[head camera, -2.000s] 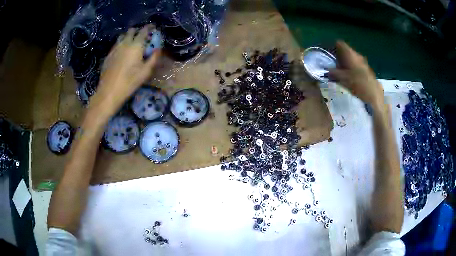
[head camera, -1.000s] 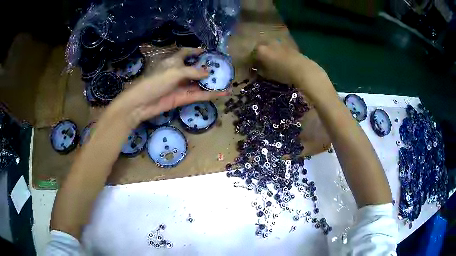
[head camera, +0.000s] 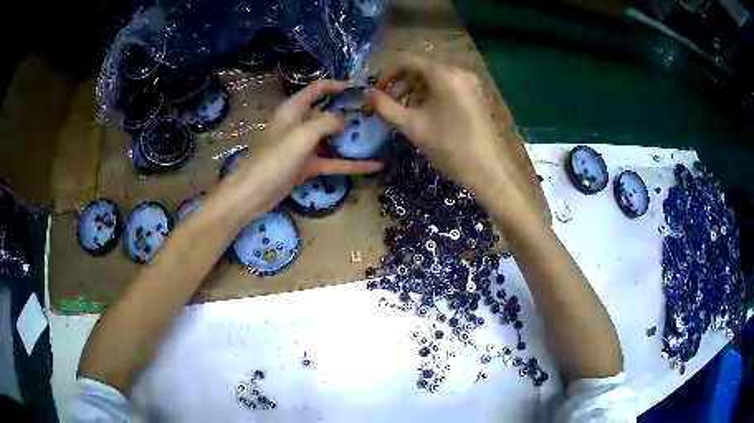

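Note:
My left hand (head camera: 289, 144) holds a round housing (head camera: 357, 132) by its rim, pale blue-white inside with dark posts, above the cardboard. My right hand (head camera: 430, 103) is at the housing's upper right edge, fingertips pinched together; whether a small piece is between them cannot be told. A large heap of dark small inserts (head camera: 438, 235) lies below my right hand, partly hidden by it. More housings lie pale side up on the cardboard, one at the front (head camera: 266, 241), one at the left (head camera: 149, 231), others partly hidden by my left arm.
A clear plastic bag (head camera: 240, 41) with black discs lies at the far side of the cardboard sheet (head camera: 331, 268). Two housings (head camera: 587, 169) lie on the white sheet at right, beside a bluer parts pile (head camera: 703, 256). A few stray inserts (head camera: 256, 391) lie near the front.
My right hand has moved from the right side, then the heap's far end, to the housing in my left hand. Two housings now lie on the white at right.

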